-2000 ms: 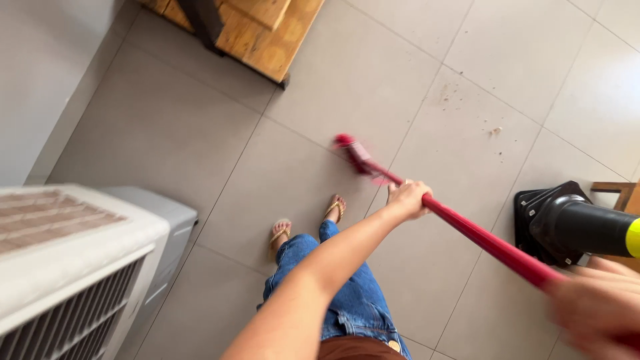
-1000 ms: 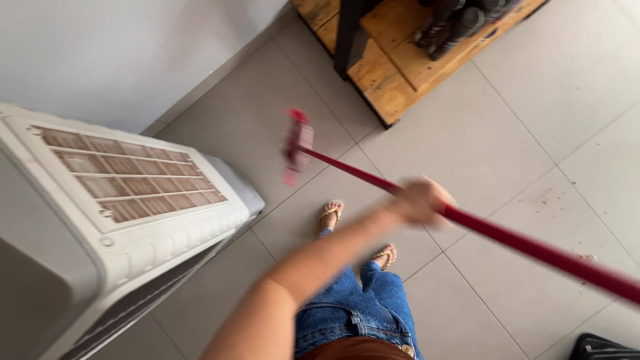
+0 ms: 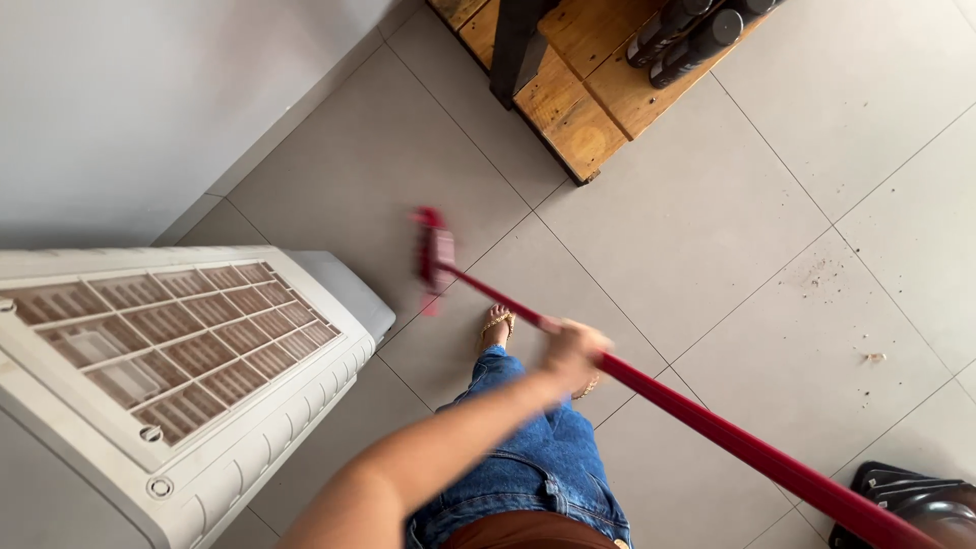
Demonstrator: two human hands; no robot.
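My left hand (image 3: 573, 354) is closed around the red handle of a broom (image 3: 732, 438), blurred by motion. The red broom head (image 3: 436, 252) rests on or just over the grey floor tiles, ahead of my sandalled feet and right of the air cooler. The handle runs from it down to the lower right corner. At that corner a blurred patch of skin may be my right hand, but too little shows to tell its grip. Scattered crumbs and dirt (image 3: 823, 274) lie on the tiles at the right.
A white air cooler (image 3: 252, 427) stands at the left by the wall (image 3: 137, 99). A wooden pallet shelf (image 3: 568, 126) with a dark leg holds several dark bottles (image 3: 698, 47) at the top. The black base of a post or cone (image 3: 877, 488) is at the lower right.
The view has swung left since two seconds ago, bringing in more of the cooler and shelf. The broom head, earlier in front of my feet, is nearer the cooler and wall. My left hand still holds the handle.
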